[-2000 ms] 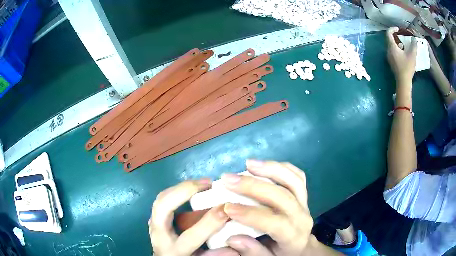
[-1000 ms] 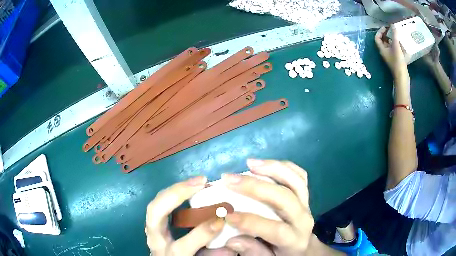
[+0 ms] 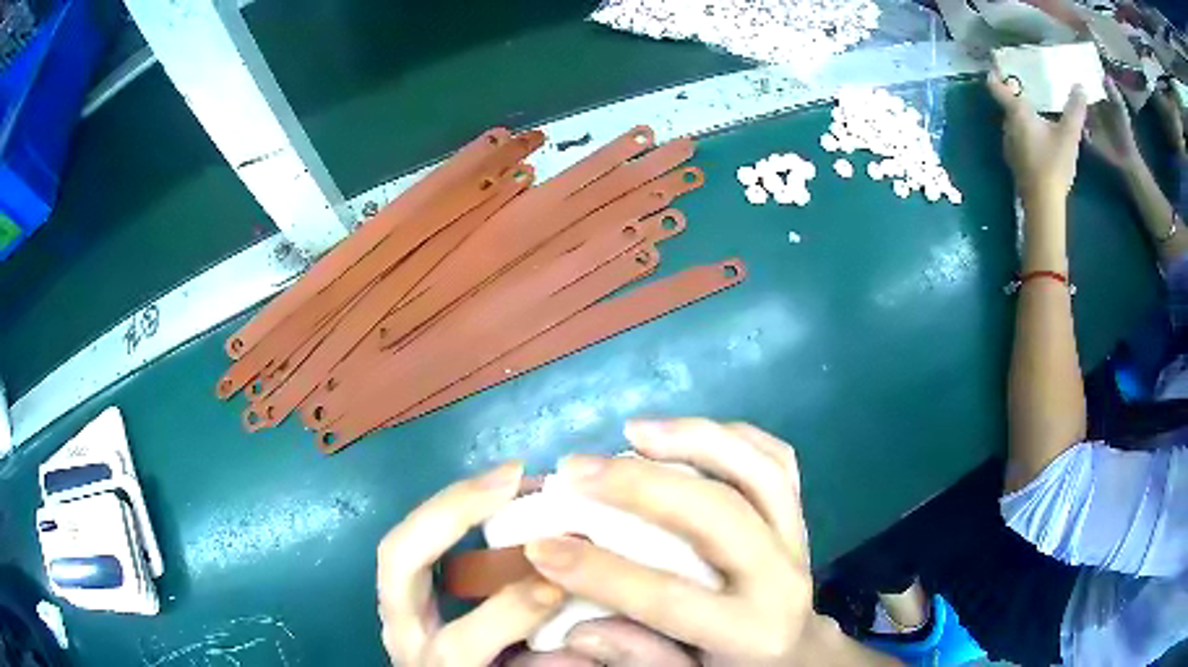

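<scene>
A white housing [image 3: 651, 537] is held end-up between both hands at the bottom centre. A brown strap [image 3: 485, 571] curves out from its near end at the left. My left hand [image 3: 456, 554] grips the housing and strap from the left. My right hand [image 3: 691, 547] wraps over the housing from the right, its fingertips over the strap's end, hiding the hole and any button there. Loose brown straps [image 3: 482, 287] lie fanned on the green worktop [image 3: 860, 378] beyond the hands.
Loose white buttons [image 3: 778, 179] lie right of the straps, with a clear bag of buttons [image 3: 769, 29] behind. White parts with dark windows [image 3: 98, 547] are stacked at the left. A metal rail [image 3: 169, 313] crosses the worktop. Another person's hand [image 3: 1046, 143] holds a housing. A blue bin [image 3: 46, 117] is upper left.
One second ago a white button showed in the strap's end; my right hand's fingers now cover it. The other person's housing has turned.
</scene>
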